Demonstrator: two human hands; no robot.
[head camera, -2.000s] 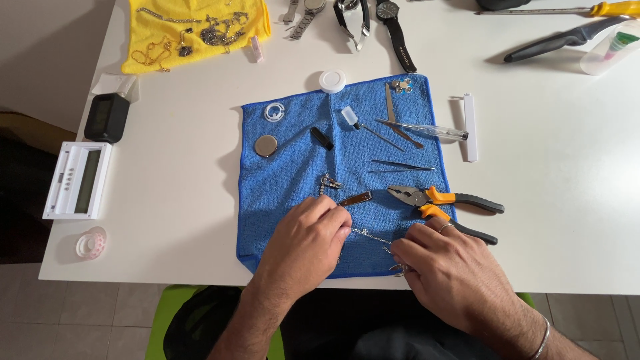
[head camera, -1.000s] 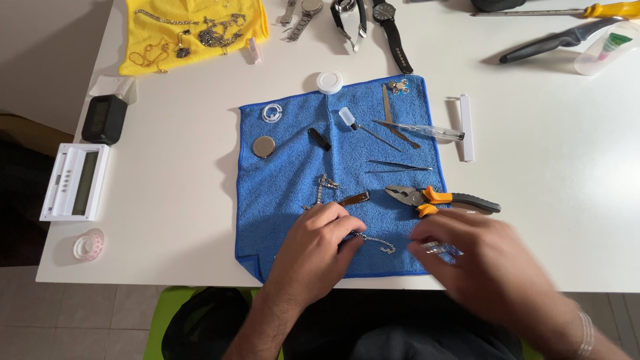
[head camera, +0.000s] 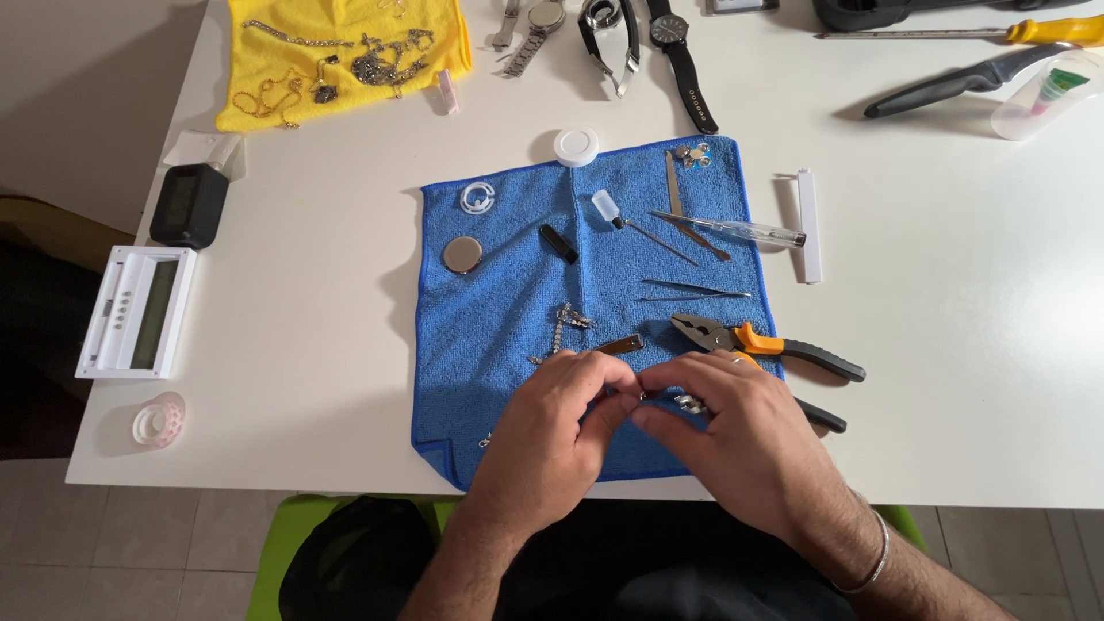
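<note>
My left hand and my right hand meet over the lower part of a blue microfibre cloth. Their fingertips pinch a small silvery metal piece, mostly hidden. Beneath my right hand, silvery links show. A bit of chain lies left of my left hand. Just above the hands lie a nail clipper and a beaded silvery chain. Combination pliers with orange and black handles rest beside my right hand, partly covered by it. Tweezers lie farther up.
The cloth also bears a clear-handled screwdriver, a metal file, a round metal disc and a black cap. Watches and a yellow cloth with jewellery are at the back. A digital clock stands left.
My right hand, apart from the left one second ago, is back against it, fingertips together. The fine chain seen between the hands earlier is now mostly hidden.
</note>
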